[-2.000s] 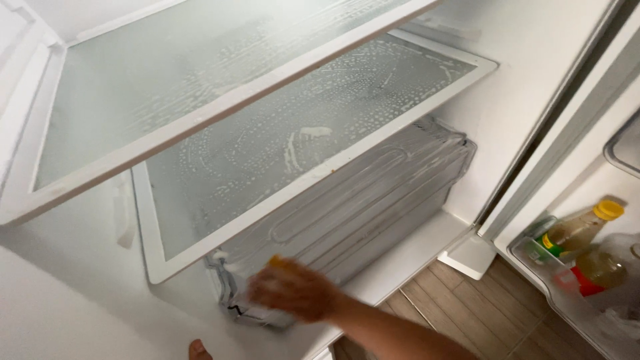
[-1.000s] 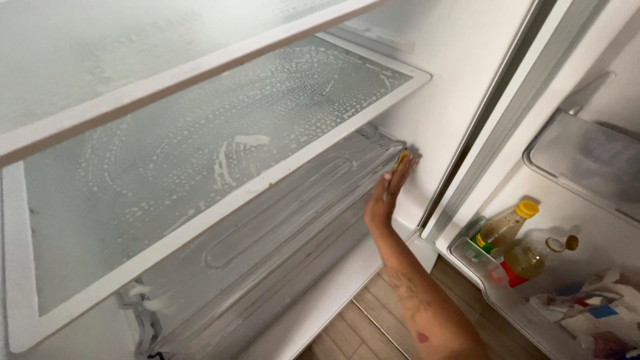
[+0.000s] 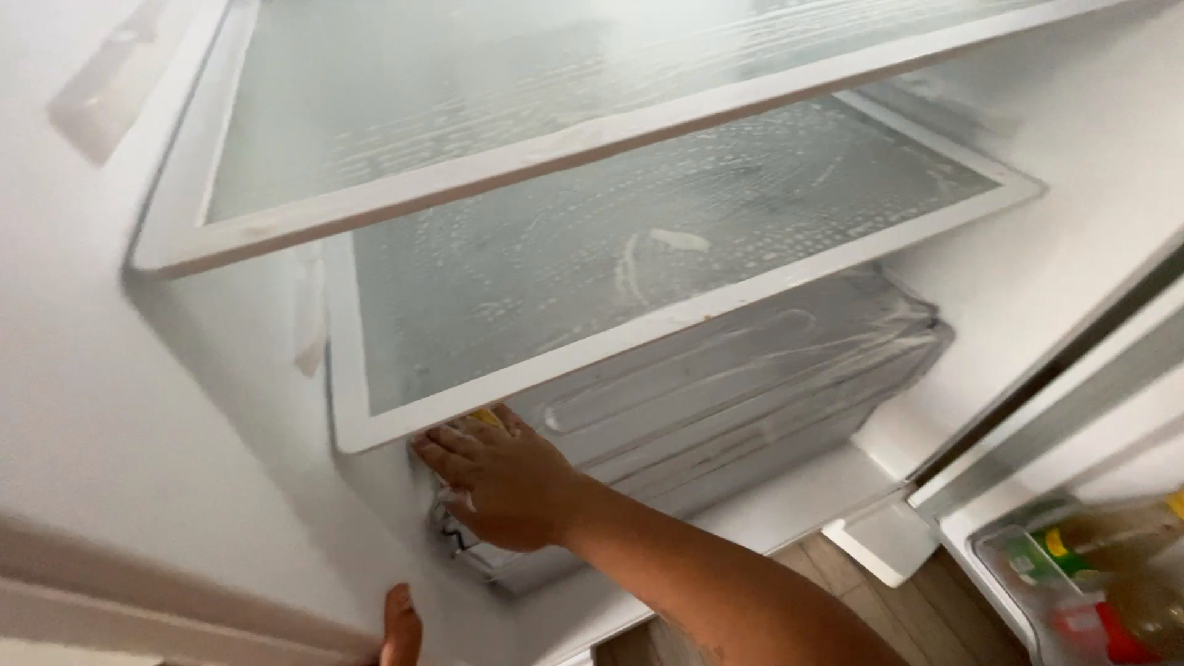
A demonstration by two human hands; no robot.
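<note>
My right hand [image 3: 509, 481] presses a yellow sponge [image 3: 487, 417] against the upper left part of the clear plastic crisper drawer [image 3: 684, 416], just under the lower shelf's front edge. Only a bit of the sponge shows between the fingers. Soapy streaks cover the drawer front. Above it, the lower glass shelf [image 3: 555, 268] with a white frame bears foam and droplets; the upper glass shelf [image 3: 444, 102] is streaked too. Of my left hand [image 3: 401, 624] only a finger or thumb shows at the bottom, by the refrigerator's left wall; whether it holds anything is hidden.
At the right stands the open refrigerator door [image 3: 971, 546], its lower bin holding bottles [image 3: 1110, 536] with yellow and red parts. A white hinge-side piece [image 3: 888, 536] juts out over the wood-look floor [image 3: 925, 601]. The shelves' front edges overhang the drawer.
My right hand has moved from the drawer's right end to its upper left end, with the sponge. My left hand's digit, out of view one second ago, shows again. The view has shifted.
</note>
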